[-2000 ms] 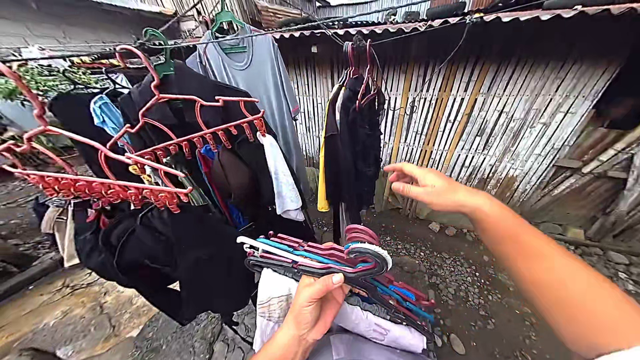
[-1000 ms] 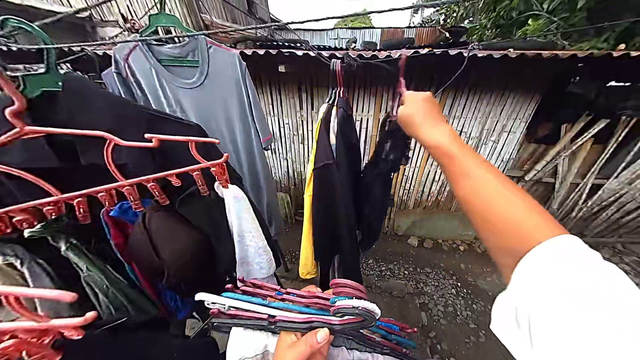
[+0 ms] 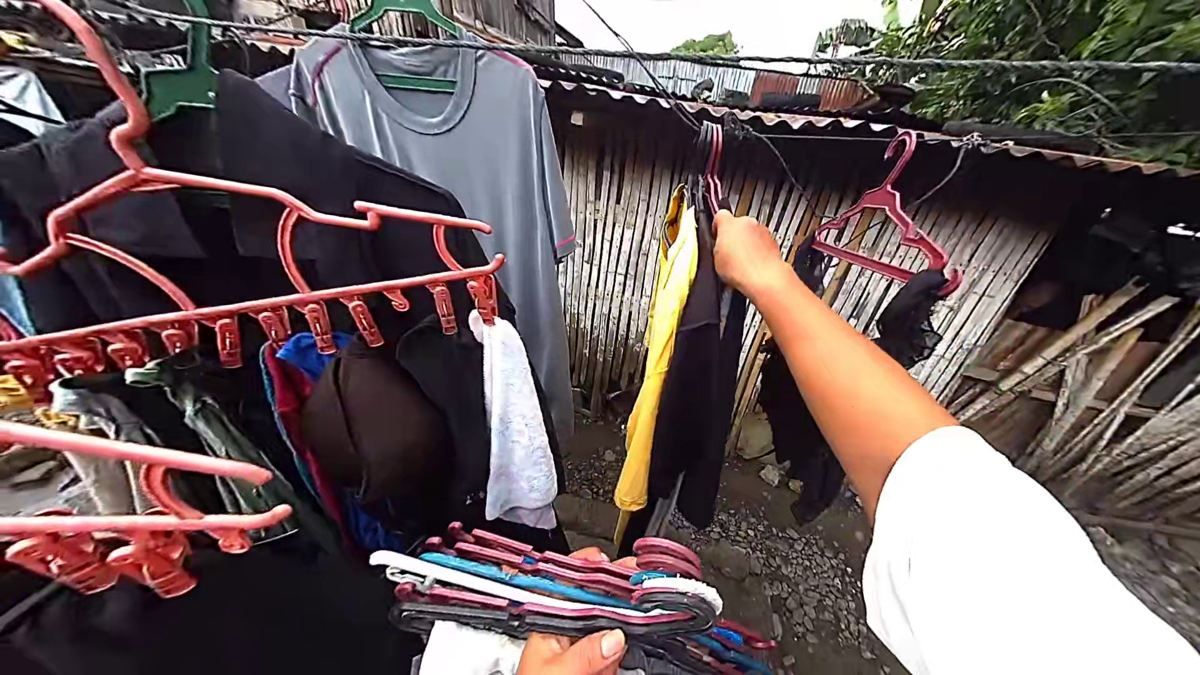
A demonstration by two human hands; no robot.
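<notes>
My left hand (image 3: pixel 572 652) grips a bundle of plastic clothes hangers (image 3: pixel 562 591) in pink, blue, white and black at the bottom middle, with light cloth beneath them. My right hand (image 3: pixel 750 248) reaches forward, its fingers closed at the dark garment among the clothes hung close together on the line; a yellow garment (image 3: pixel 656 366) hangs just left of it. What exactly its fingers hold is hidden. To the right of that hand, a pink hanger (image 3: pixel 886 211) hangs on the line, bearing a black garment (image 3: pixel 905 319) that partly passes behind my forearm.
Red clip hangers (image 3: pixel 253 305) with small clothes and a white cloth (image 3: pixel 516 422) fill the left. Behind them hangs a grey T-shirt (image 3: pixel 469 178). A rope line (image 3: pixel 844 63) crosses overhead. A bamboo-slat wall (image 3: pixel 600 281) and stacked wood (image 3: pixel 1106 356) stand behind stony ground (image 3: pixel 806 562).
My right hand raised the pink hanger with the black garment toward the line, and it now hangs there to the right, let go. The hand has moved left to the clustered clothes.
</notes>
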